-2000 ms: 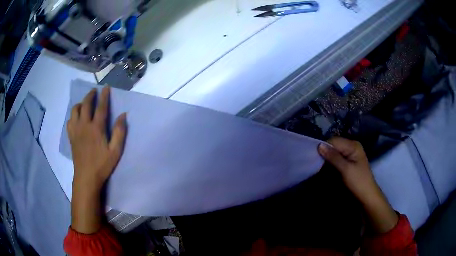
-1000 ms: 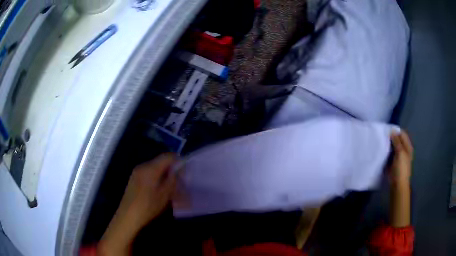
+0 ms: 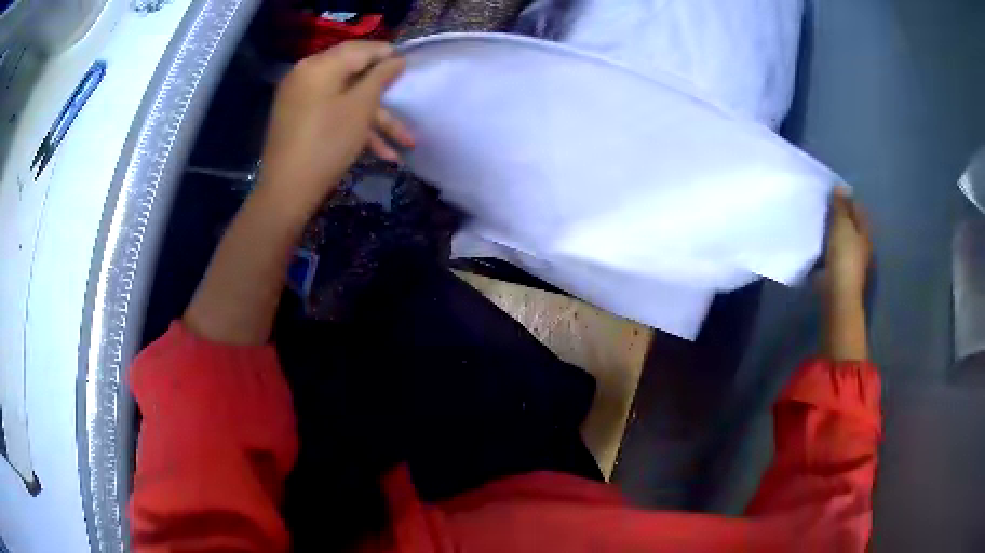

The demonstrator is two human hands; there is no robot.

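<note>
A pale grey-lavender cloth panel [image 3: 616, 162] is stretched between my two hands at the wearer's right side, off the machine table. My left hand [image 3: 340, 108] grips its left upper corner between thumb and fingers. My right hand [image 3: 848, 243] holds its far right corner and is slightly blurred. The panel's lower edge hangs in a stepped line. It hangs over or in front of a pile of pale cloth [image 3: 702, 43], and whether they touch cannot be told.
The white machine table [image 3: 76, 216] with its ruler-marked edge [image 3: 119, 270] curves along the left. Blue-handled snips [image 3: 70, 113] lie on it. A wooden surface [image 3: 578, 346] shows beside my dark-clothed lap. A red item [image 3: 329, 32] is below the table edge. Grey floor lies at right.
The view has turned right, away from the needle area. Both hands have carried the panel off the table to the right side, beside the cloth pile. Since a second ago the panel has risen in view.
</note>
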